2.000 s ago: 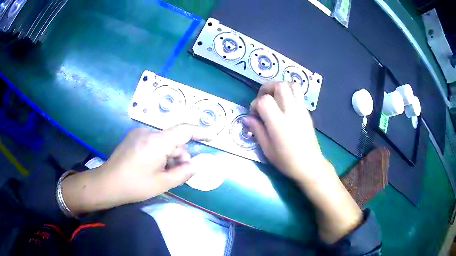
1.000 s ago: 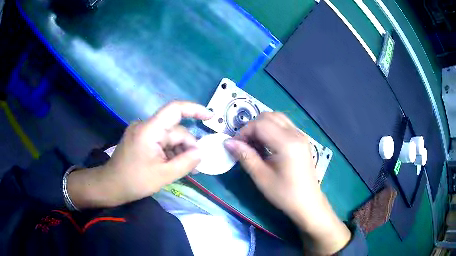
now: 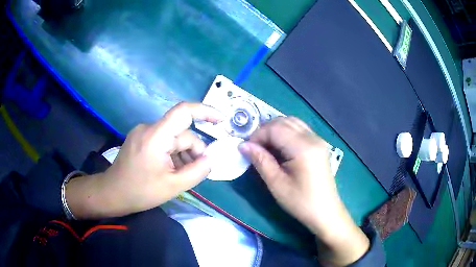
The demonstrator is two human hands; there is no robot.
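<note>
A white disc stack (image 3: 226, 160) is held near the bench's front edge. My left hand (image 3: 162, 156) grips its left side between thumb and fingers. My right hand (image 3: 292, 169) has its thumb and fingertips pinched at the disc's upper right edge; whether a thin film is between them cannot be told. A silver three-ring panel (image 3: 215, 98) lies on the green bench just beyond my hands. Its left ring recess (image 3: 241, 118) shows; my right hand hides most of the rest, except the right end.
A large black mat (image 3: 334, 78) lies beyond the panel. White rolls (image 3: 404, 145) stand by a black tray (image 3: 435, 195) at the right. A brown block (image 3: 392, 213) lies at the mat's near corner. Blue tape (image 3: 253, 65) marks the green bench.
Both hands left the panel's rings and came together at the white disc. The second panel on the mat is no longer in view. The camera view has shifted.
</note>
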